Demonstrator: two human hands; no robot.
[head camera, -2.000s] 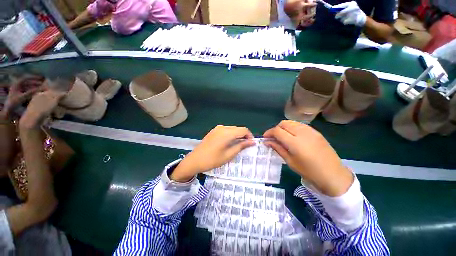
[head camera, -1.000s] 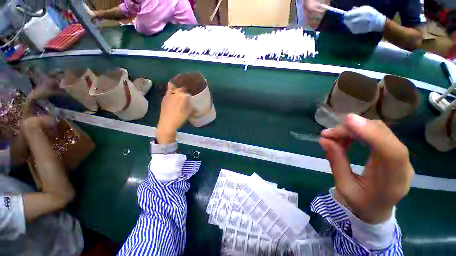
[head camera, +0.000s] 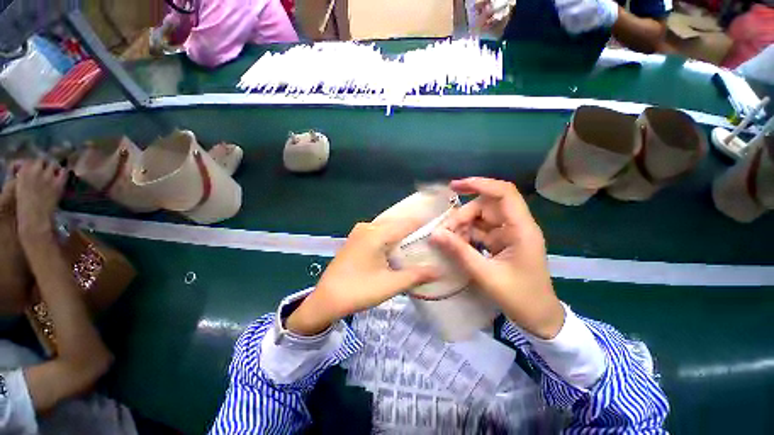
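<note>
A beige housing (head camera: 458, 314) with a thin red-brown band is held tilted in front of me, above the label sheets. My left hand (head camera: 361, 272) grips its left side. My right hand (head camera: 501, 255) is at its right upper side, fingers bent close to the rim; whether it grips the housing or a small label is hard to tell. White label sheets (head camera: 399, 406) with grey printed grids lie fanned below, partly covered by the housing and my sleeves.
Beige housings stand at left (head camera: 188, 180) and right (head camera: 588, 155). A small beige base (head camera: 305, 151) lies between them. White rods (head camera: 365, 70) are piled across the line. A neighbour's arm (head camera: 53, 255) is beside an open box of metallic pieces (head camera: 89, 268). Other workers are opposite.
The housing my left hand reached for has moved off the line to above the sheets, and the small base behind it now shows. My right hand has moved inward to the housing.
</note>
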